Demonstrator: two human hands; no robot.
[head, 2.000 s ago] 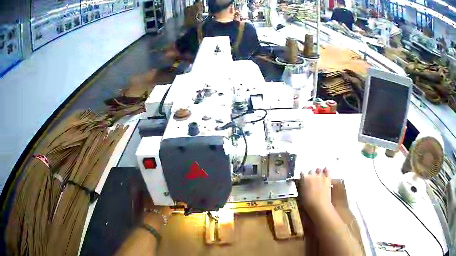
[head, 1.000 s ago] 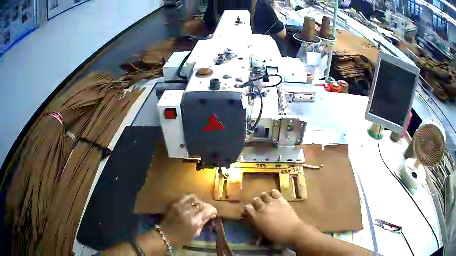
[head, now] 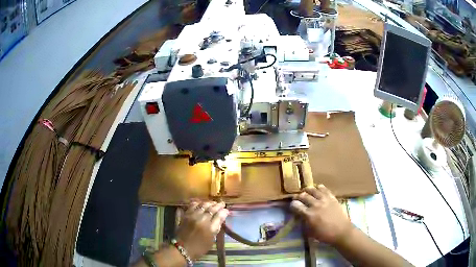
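Note:
A wide brown panel (head: 342,164) lies flat under the white sewing machine's dark grey head (head: 201,122). A yellow pressing frame (head: 292,177) sits on the panel, lit near the needle. A brown strap (head: 256,242) hangs in a U between my hands, in front of the panel's near edge. My left hand (head: 201,227) is at the strap's left side and panel edge. My right hand (head: 323,216) is at its right side. The fingertips' exact grip is partly hidden. The template (head: 156,229) with yellow lines lies below, partly covered by my hands.
Strap bundles (head: 47,182) lie along the left, beside a black mat (head: 112,193). On the right are snips (head: 408,214), a small fan (head: 446,122) and a control screen (head: 403,68). Thread cones (head: 306,7) and red spools (head: 340,62) stand behind the machine.
My right hand has moved right, away from my left hand. The strap now shows as a U between them, and more of the template shows. The camera view has shifted.

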